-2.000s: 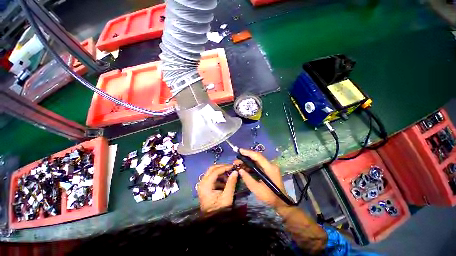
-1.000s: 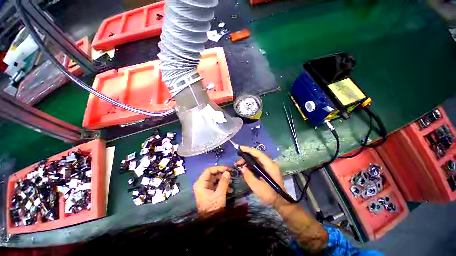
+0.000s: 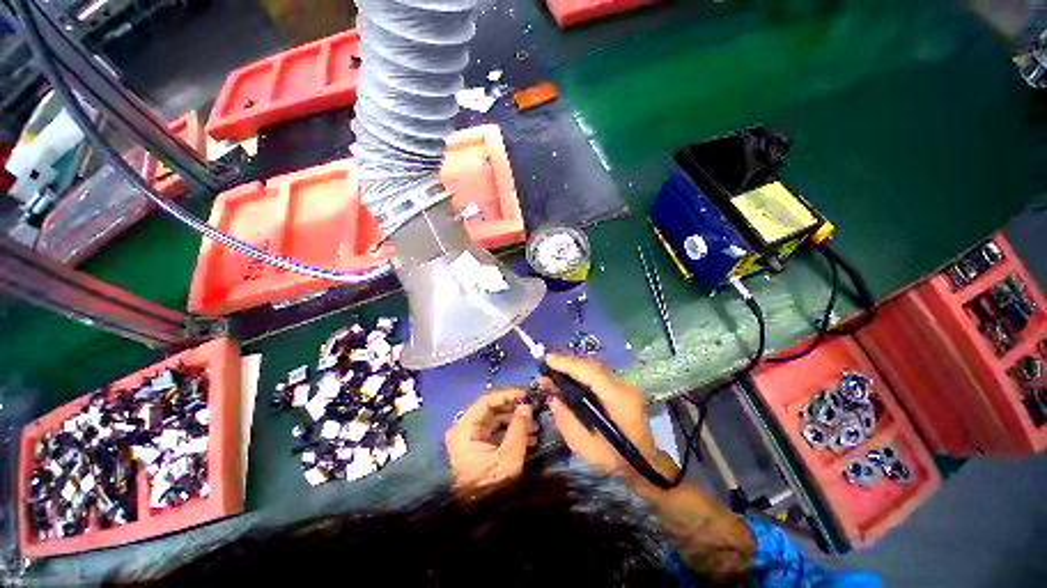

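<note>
My right hand (image 3: 603,416) holds the black soldering iron (image 3: 595,423); its tip points up and left to the hood's rim. My left hand (image 3: 491,440) holds a small dark part (image 3: 535,397) between thumb and fingertips, close to my right fingers; its details are too small to tell. The translucent hood (image 3: 465,301) stands over the blue-purple mat (image 3: 551,319), just beyond my hands. A few small ring-shaped parts (image 3: 586,343) lie on the mat. A loose pile of small modules (image 3: 354,402) lies left of the mat.
A red tray of modules (image 3: 235,459) is at the left. Red trays (image 3: 281,236) stand behind the hood. A round pot (image 3: 558,253), tweezers (image 3: 658,301) and the blue soldering station (image 3: 703,230) are to the right. A red tray of rings (image 3: 844,477) is at the lower right. The ribbed duct (image 3: 413,92) hangs above.
The view has shifted slightly, so the bench items appear a little moved. My hands have stayed close together, with small finger movements around the part. The iron is still in my right hand.
</note>
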